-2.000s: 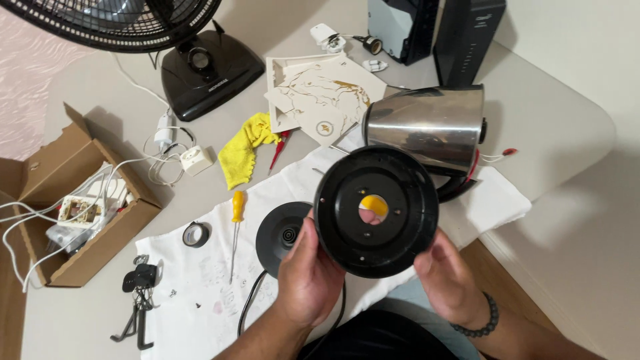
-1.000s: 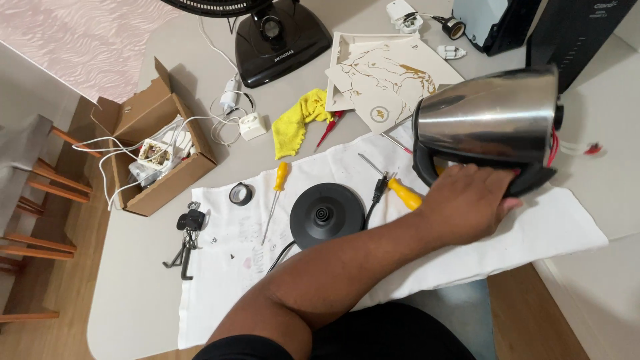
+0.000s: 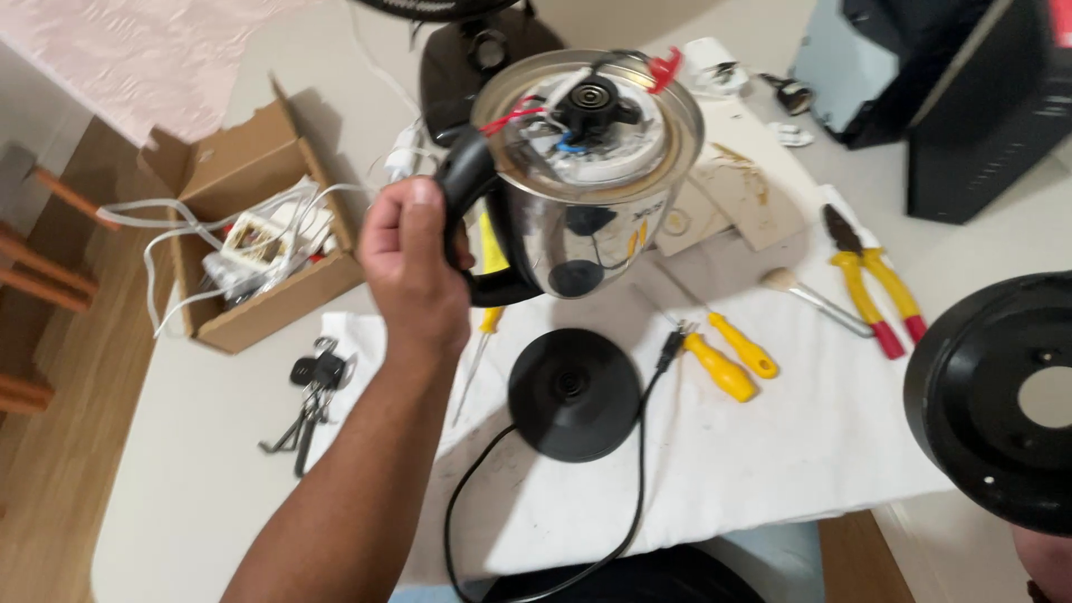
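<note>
My left hand (image 3: 419, 260) grips the black handle of a stainless steel electric kettle (image 3: 578, 234), held upside down above the cloth. Its underside faces up, showing a black round connector (image 3: 591, 99) with red, white and blue wires. At the right edge, the black plastic bottom cover (image 3: 946, 419) is held up by my right hand (image 3: 1043, 557), of which only a small part shows below it. Beneath the kettle, the black power base (image 3: 574, 394) lies on the white cloth with its cord looping toward me.
Yellow-handled screwdrivers (image 3: 722, 368), a brush (image 3: 816, 301) and yellow-red pliers (image 3: 875, 289) lie right of the base. A cardboard box (image 3: 268, 310) of cables and a small black tripod (image 3: 314, 394) are at left. A fan base (image 3: 452, 75) and black devices (image 3: 980, 117) stand behind.
The kettle, lying on its side at the right of the table before, is now lifted and upside down in my left hand. The bottom cover has moved from in front of me to the far right.
</note>
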